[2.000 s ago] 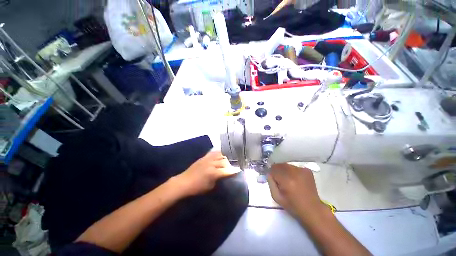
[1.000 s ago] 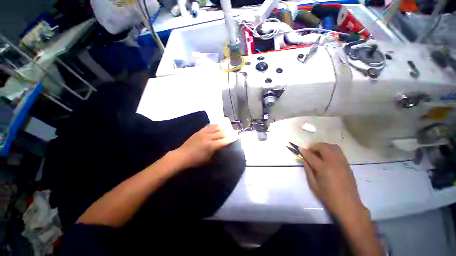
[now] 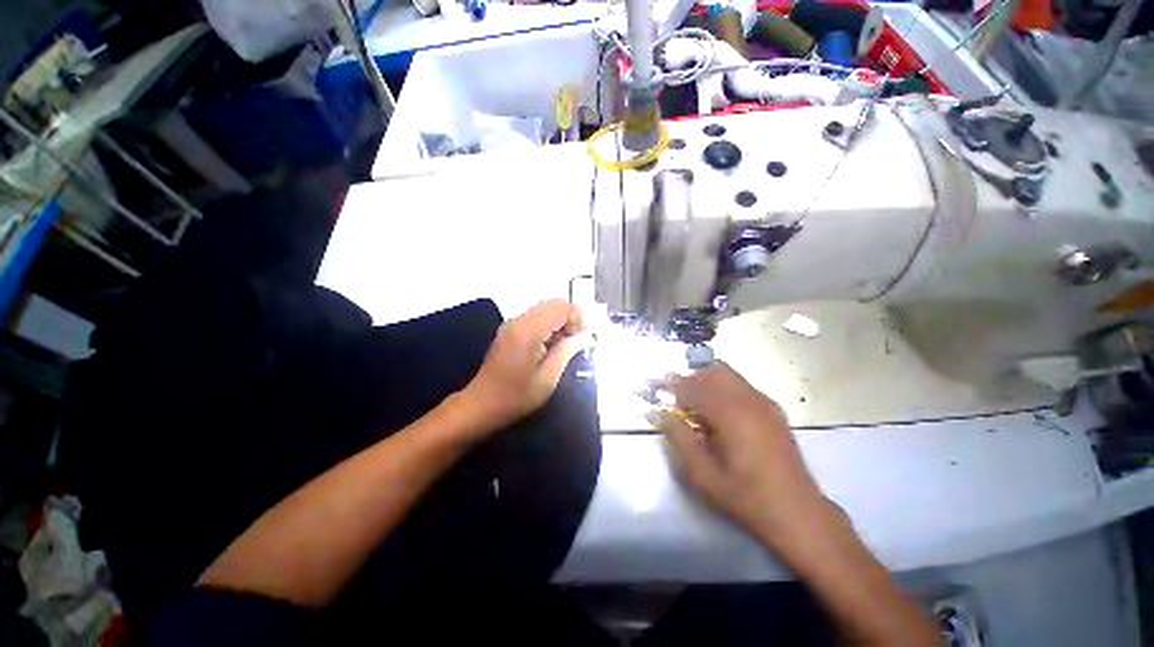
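Note:
The black garment [image 3: 418, 430] lies on the left of the white sewing table and hangs off its left side. My left hand [image 3: 525, 367] pinches the garment's edge just left of the needle area; glare hides what is at the fingertips. My right hand [image 3: 728, 436] holds the thread snips [image 3: 677, 412], yellow handle partly showing, low over the bed right of the needle area. The blades are washed out by the lamp. The white sewing machine [image 3: 823, 202] stands behind both hands, with its presser foot area in bright light.
A white scrap [image 3: 800, 325] lies on the machine bed. A yellow ring [image 3: 628, 145] loops the grey post above the head. A red tray [image 3: 930, 44] with thread cones stands behind. A white bin [image 3: 494, 82] is behind left. The table's front edge runs below my right hand.
My right hand has moved left with the snips, close to the needle area. My left hand is slightly raised, its fingertips pinched. The view has shifted, so the machine sits farther right.

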